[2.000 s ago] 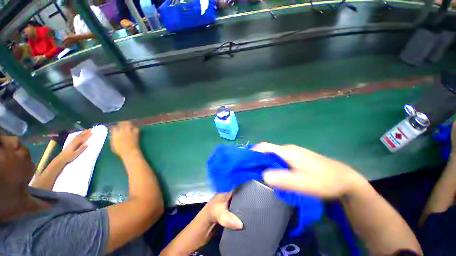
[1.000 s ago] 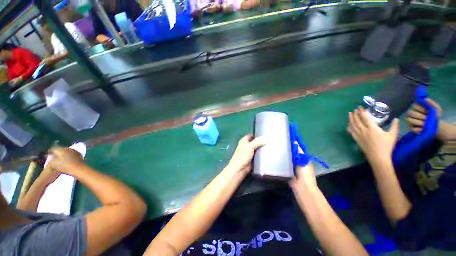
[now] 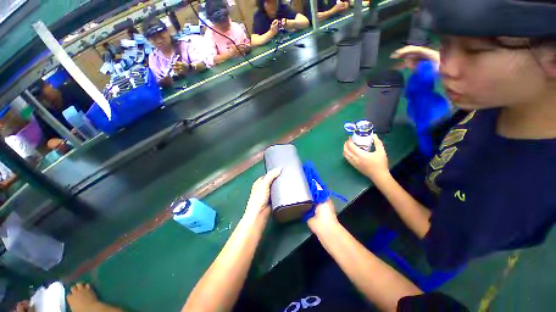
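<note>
A grey speaker [image 3: 288, 180] with dark rims is held over the green bench near its front edge, its brownish end towards me. My left hand [image 3: 263, 192] grips its left side, thumb on top. My right hand [image 3: 323, 213] is at its right side with the crumpled blue cloth [image 3: 313, 183] between hand and speaker; its fingers are mostly hidden by the cloth. The light-blue solvent bottle [image 3: 195, 214] with a silvery top stands on the bench to the left.
At right, a neighbour [image 3: 488, 140] holds a white flip-lid bottle [image 3: 363, 135] and a blue cloth [image 3: 424, 100] beside a dark speaker [image 3: 383, 100]. More grey units [image 3: 349, 60] stand beyond. A blue bin [image 3: 125, 100] and seated workers are across the conveyor. A white wrap [image 3: 33, 244] lies left.
The view has swung right, bringing the right neighbour's head into sight. The speaker's end now tilts towards me. The neighbour's cloth hand has risen. Both my hands still hold speaker and cloth.
</note>
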